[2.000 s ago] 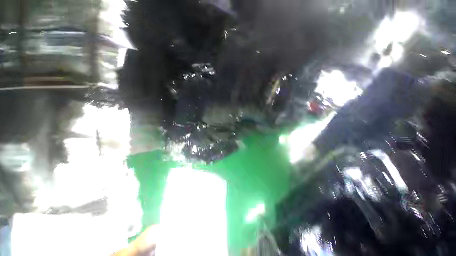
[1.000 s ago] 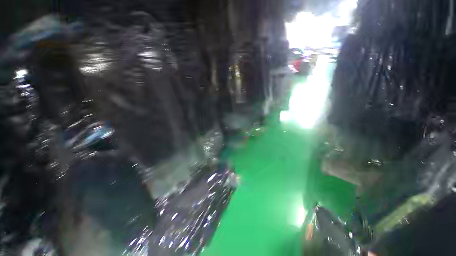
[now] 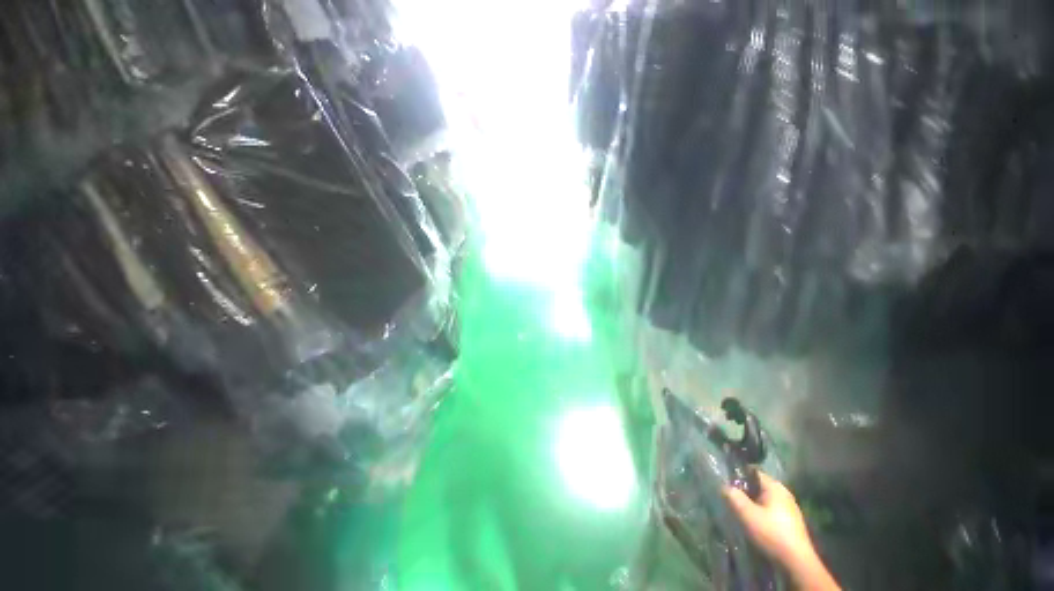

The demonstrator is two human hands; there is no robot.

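My right hand [image 3: 772, 520] is at the lower right, bare, with its fingers closed around the base of a black hanger hook [image 3: 746, 433]. A clear, crinkled poly garment bag [image 3: 699, 479] hangs below the hook, beside and under the hand. What is inside the bag is hard to make out. My left hand is not in view.
Dark bagged garments [image 3: 786, 173] hang in a packed row on the right. More bagged garments [image 3: 312, 196], dark with a tan strip, hang on the left. A green floor aisle [image 3: 520, 462] runs between them towards strong glare at the top.
The view has turned along the aisle, which now runs up the middle. My right hand and the black hook now show clearly at the lower right. The white sheet seen two seconds ago is out of view.
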